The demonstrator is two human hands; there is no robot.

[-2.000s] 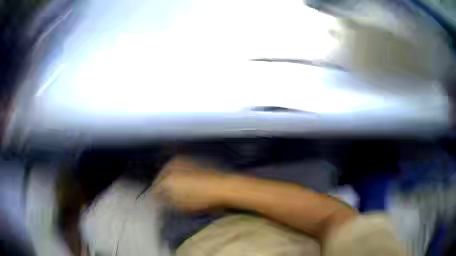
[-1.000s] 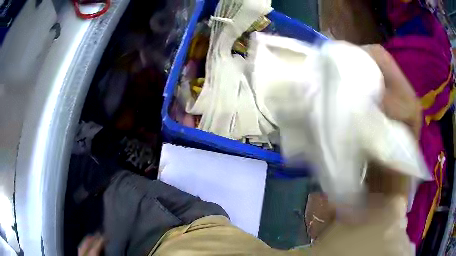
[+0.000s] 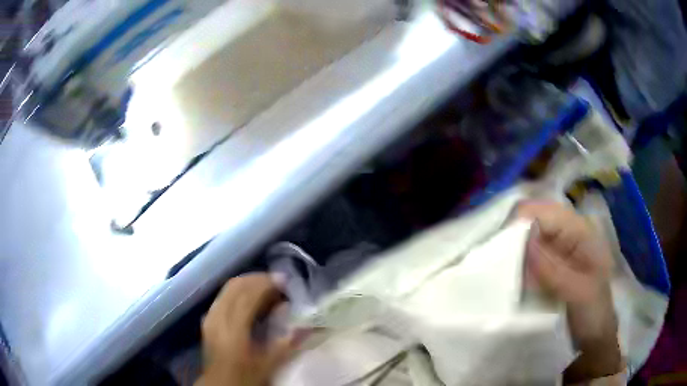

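A cream cloth piece (image 3: 482, 301) is stretched between my hands over my lap, in front of the white table edge. My right hand (image 3: 565, 249) grips its upper right part, with the fingers on a folded edge. My left hand (image 3: 248, 317) is at the cloth's left end, fingers curled by its edge; a greyish loop of material shows beside it. The picture is blurred, so the left fingertips' hold is partly hidden.
The white table (image 3: 248, 203) runs diagonally across the view. The sewing machine (image 3: 98, 83) with a blue stripe stands at upper left. A blue crate (image 3: 640, 226) holding cream pieces is at right. Red loops (image 3: 471, 30) hang near the table's far end.
The view has swung from the crate back toward the machine. My right hand has brought the cream cloth from over the crate to my lap, and my left hand has come up to it.
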